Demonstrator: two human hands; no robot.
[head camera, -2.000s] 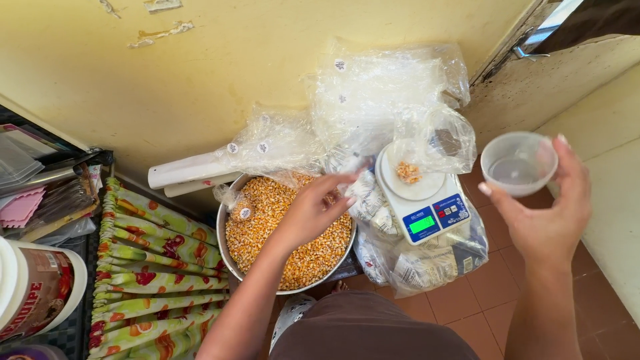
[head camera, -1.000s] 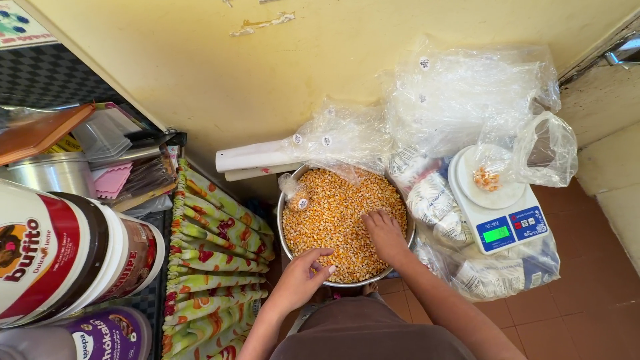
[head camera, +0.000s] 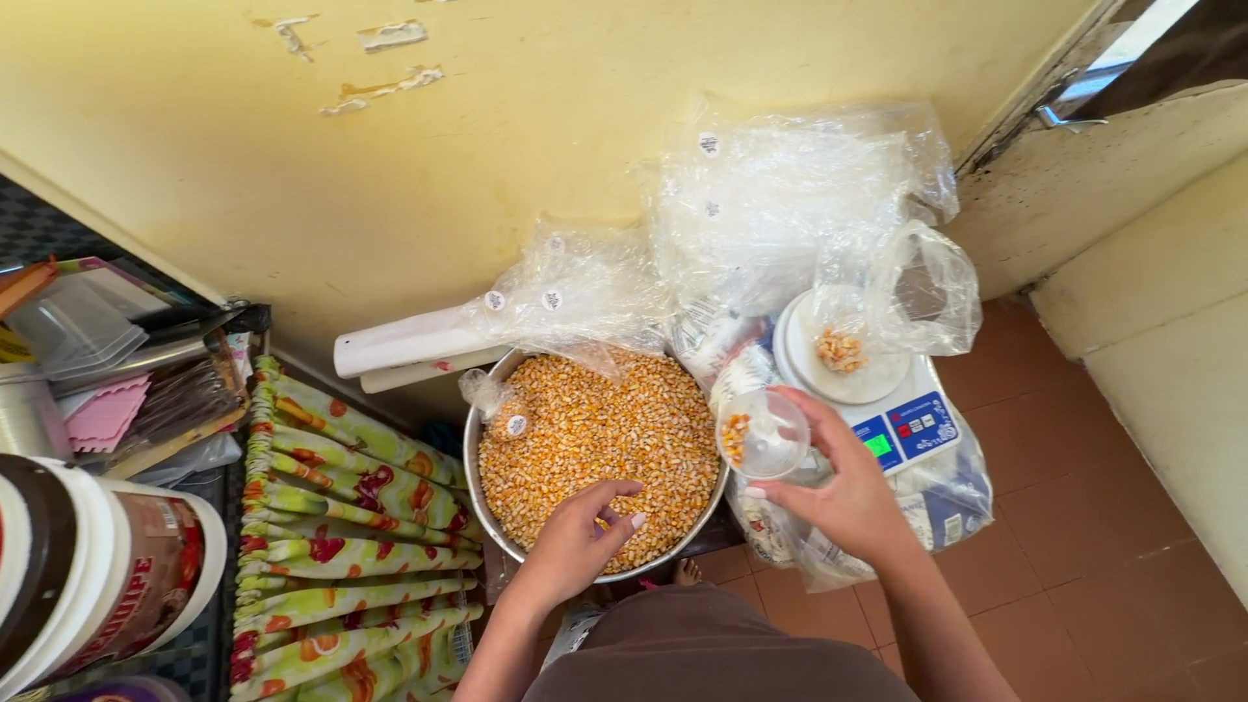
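Observation:
My right hand (head camera: 843, 487) grips a clear plastic cup (head camera: 765, 436) with some corn kernels in it, between the bowl and the scale. Over the near part of a round metal bowl (head camera: 475, 487) full of corn kernels (head camera: 604, 439) is my left hand (head camera: 582, 534), fingers apart and slightly curled, holding nothing visible. A small knotted bag of kernels (head camera: 509, 419) lies on the corn at the left. On the white digital kitchen scale (head camera: 871, 375), an open clear plastic bag (head camera: 921, 292) lies on its side with a few kernels inside.
Clear plastic bags (head camera: 780, 195) bearing small stickers lie against the wall, beside white rolls (head camera: 419, 346). Filled packages (head camera: 770, 526) are under and beside the scale. At the left are a fruit-print curtain (head camera: 361, 546), plastic tubs (head camera: 156, 565) and a plastic container (head camera: 78, 327).
My right hand, in the corn a second ago, is now raised beside the bowl with the cup, which holds kernels; two seconds ago the cup looked empty. My left hand stays at the bowl's near side.

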